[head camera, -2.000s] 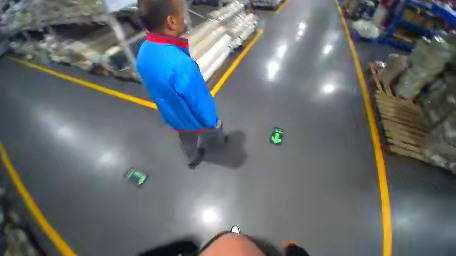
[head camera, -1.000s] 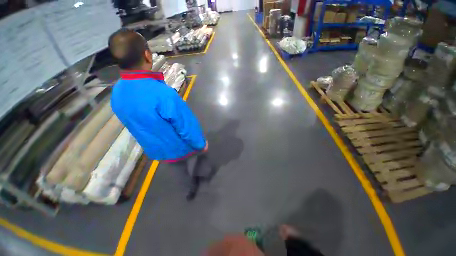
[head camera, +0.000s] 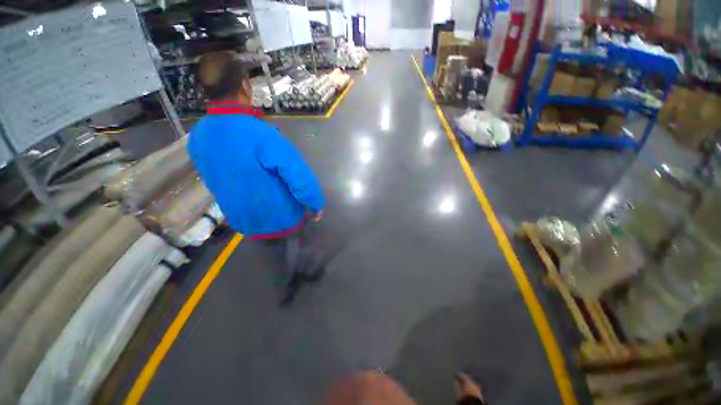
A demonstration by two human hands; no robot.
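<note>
My right hand (head camera: 468,387) is small and blurred at the bottom edge, partly cut off; whether it holds anything cannot be told. My left hand is not in view. A blurred rounded shape at the bottom middle cannot be made out clearly. A person in a blue jacket with a red collar (head camera: 249,170) is ahead on the left, back mostly towards me. Long film-wrapped fabric rolls (head camera: 99,316), white and beige, lie on the left beside the yellow line, out of my hand's reach.
A grey floor aisle (head camera: 371,261) runs forward between yellow lines. A white notice board (head camera: 75,71) stands at upper left, with more rolls (head camera: 304,91) beyond. On the right are a wooden pallet (head camera: 648,376) with wrapped goods, a blue rack (head camera: 585,101) with cartons, and a white bundle (head camera: 484,128).
My view has turned and lifted along the aisle. The person has walked forward; rolls and pallet are now nearer. The green floor markers have left the view. My right hand stays low at the bottom edge.
</note>
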